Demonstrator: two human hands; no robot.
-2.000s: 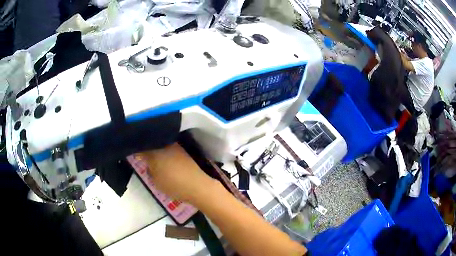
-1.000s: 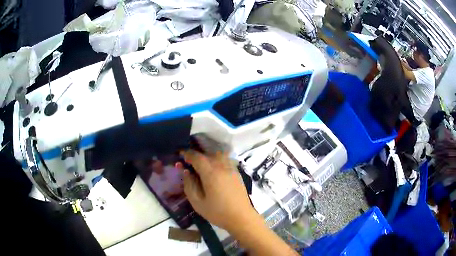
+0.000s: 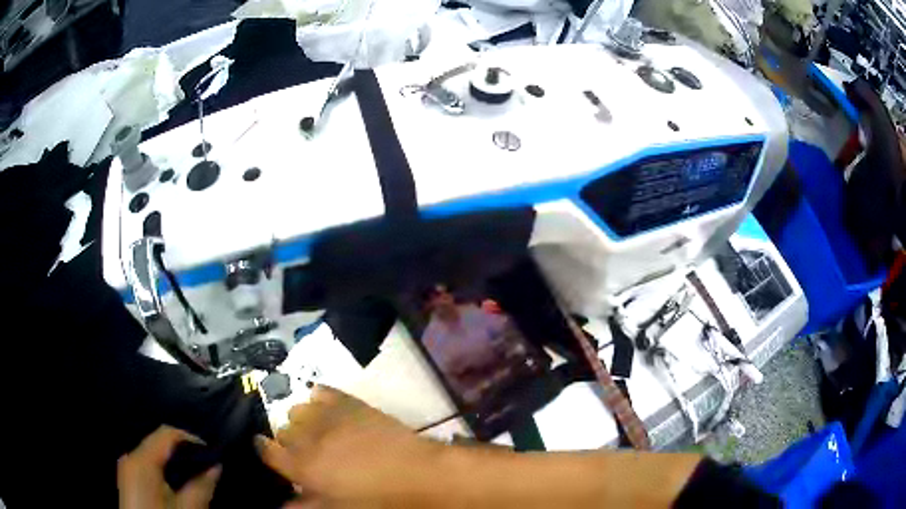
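Black fabric [image 3: 70, 368] covers the left side, reaching up to the needle area of the white sewing machine [image 3: 298, 169]. My left hand [image 3: 164, 472] is at the bottom left, cut off by the lower edge, with dark cloth between its curled fingers and thumb. My right hand [image 3: 343, 452] is just right of it, below the needle area [image 3: 260, 363], its fingertips closed at the fabric's edge. The exact grip of both hands is partly hidden. A smartphone [image 3: 477, 358] with a dark reddish picture leans under the machine arm.
The control panel [image 3: 685, 184] is at the machine's right end. A black strap [image 3: 389, 149] wraps the head. A brown patterned strap [image 3: 606, 383] and white thread tangle [image 3: 685, 373] lie right of the phone. A blue bin [image 3: 825, 239] stands at right. Pale cloth pieces [image 3: 79, 109] lie behind.
My right hand has left the phone and moved left to the black fabric. My left hand has come into view. The phone screen went from pink-red to a dark picture. The view has shifted left.
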